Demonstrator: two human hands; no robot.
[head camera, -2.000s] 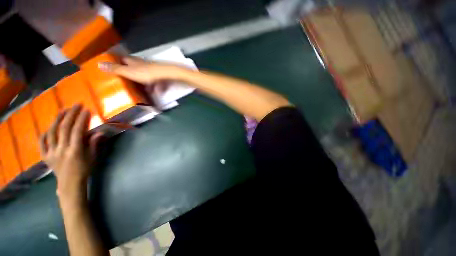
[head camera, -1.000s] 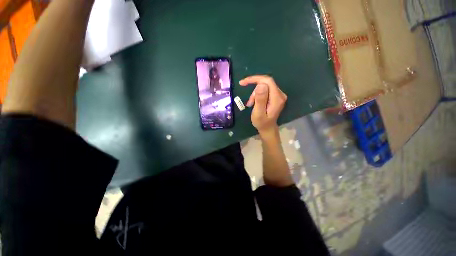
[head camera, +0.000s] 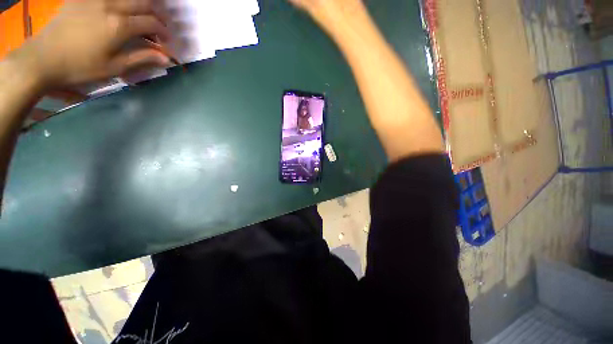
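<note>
Orange product boxes (head camera: 15, 28) stand in a row at the upper left, partly hidden by my left hand. A white carton flap (head camera: 232, 25) sticks out flat from the end of the row. My left hand (head camera: 111, 41) is blurred, over the front edge of the boxes beside the flap; I cannot tell whether it grips anything. My right hand (head camera: 319, 5) is at the top edge, mostly cut off, with its forearm reaching across the bench. A lit smartphone (head camera: 302, 138) lies on the green bench, with a small white label (head camera: 330, 152) at its right.
The green bench (head camera: 181, 144) runs across the view, with white scraps near its front edge. A large brown corrugated carton (head camera: 504, 114) is to the right, with a blue plastic crate (head camera: 475, 208) by it. A blue frame (head camera: 553, 121) and a grey bin (head camera: 571, 295) are farther right.
My right hand has moved from beside the phone up to the top edge. My left hand has come into view over the boxes. The view has shifted, showing more of the bench's left side.
</note>
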